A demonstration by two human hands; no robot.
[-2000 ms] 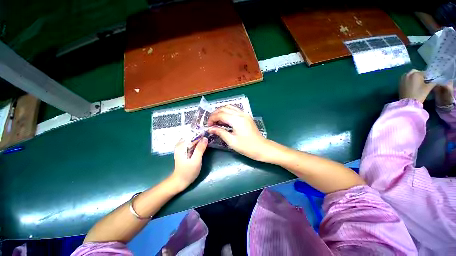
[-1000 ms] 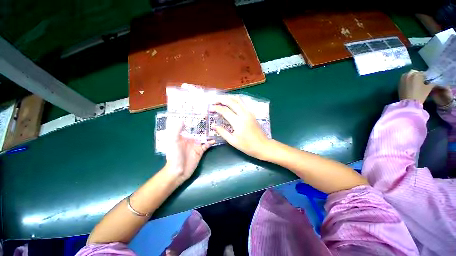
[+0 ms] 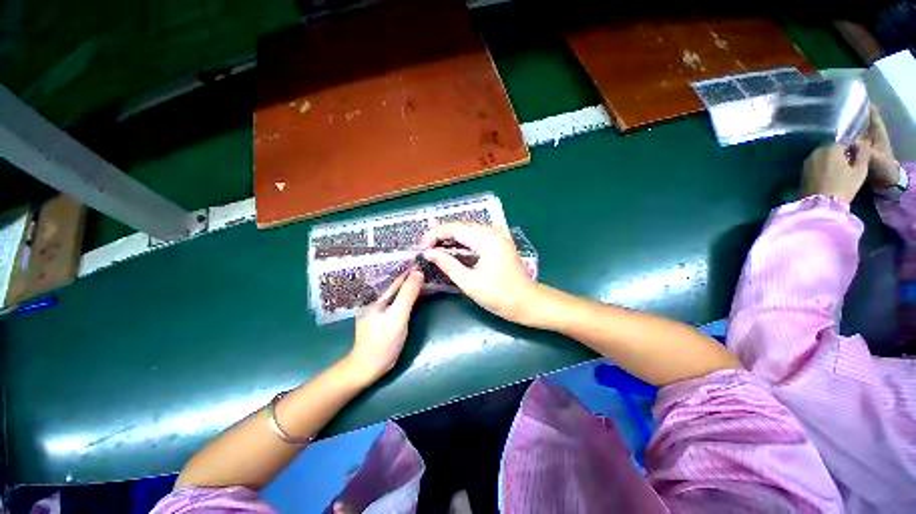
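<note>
A thin glossy die-cut adhesive sheet with dark speckled rectangular blocks [image 3: 347,286] lies on the dark-green bench in front of me, below the brown board. Another patterned sheet edge shows under it on the right, past my right hand. My left hand [image 3: 390,326] is at the sheet's lower edge, thumb and finger pinched on a sheet edge. My right hand [image 3: 482,269] lies over the sheet's right part, its fingertips pinched and meeting my left fingertips at the middle. What exactly lies between the fingertips is too small to tell.
A large brown board [image 3: 387,120] lies behind the sheet, and a second brown board [image 3: 683,65] is at the back right with a patterned sheet [image 3: 748,115] on its edge. A neighbour's hands [image 3: 839,171] hold a clear film there. A metal post [image 3: 90,161] and blue pen [image 3: 37,304] are left.
The bright film raised over the sheet one second ago is down, and the dark blocks show again. My left hand has closed to a pinch beside my right. The neighbour's hands now hold a shiny film.
</note>
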